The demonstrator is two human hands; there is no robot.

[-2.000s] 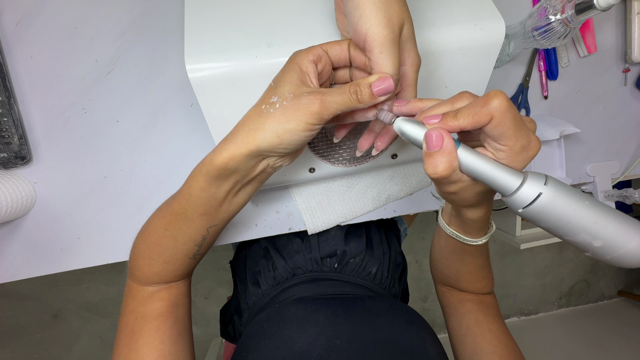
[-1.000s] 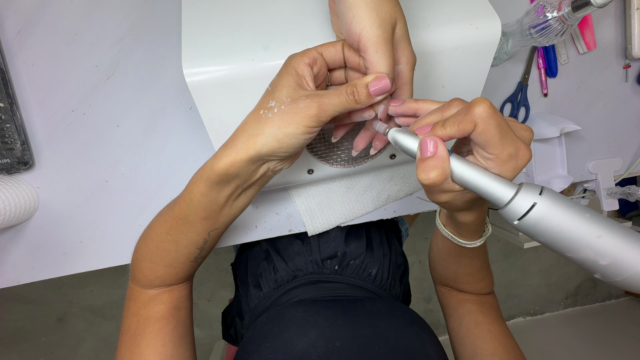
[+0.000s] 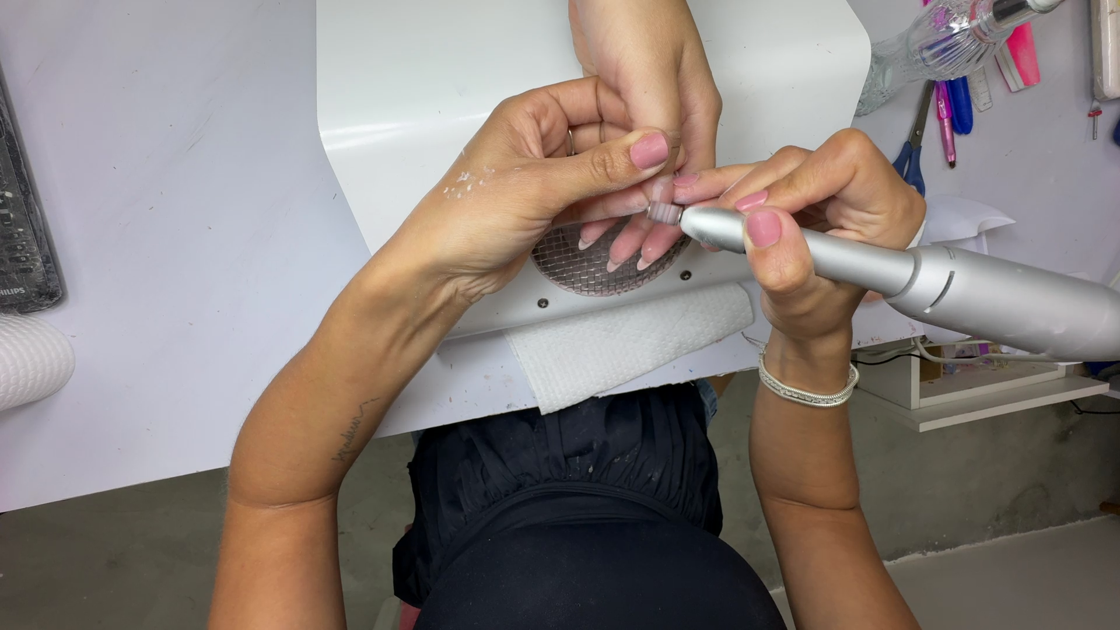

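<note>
My left hand (image 3: 534, 175) grips a finger of another person's hand (image 3: 652, 96), which reaches in from the top over the round metal mesh (image 3: 582, 267) of a white nail dust collector (image 3: 420, 79). In my right hand (image 3: 827, 210) is a silver electric nail drill (image 3: 989, 293), held like a pen. Its blurred, banded bit (image 3: 665, 213) is at the gripped finger; exact contact cannot be told. The other person's remaining fingers hang over the mesh with pale-tipped nails. White dust speckles the back of my left hand.
A folded paper towel (image 3: 630, 341) lies at the table's near edge. On the right are blue-handled scissors (image 3: 912, 157), a ribbed glass bottle (image 3: 936, 44), a pink pen (image 3: 945, 127) and a nail file (image 3: 1019, 57). A black remote control (image 3: 26, 219) and a white paper roll (image 3: 31, 360) lie left.
My right hand and the drill have shifted slightly, and the drill body sits a little differently than one second ago. Both holds are unchanged.
</note>
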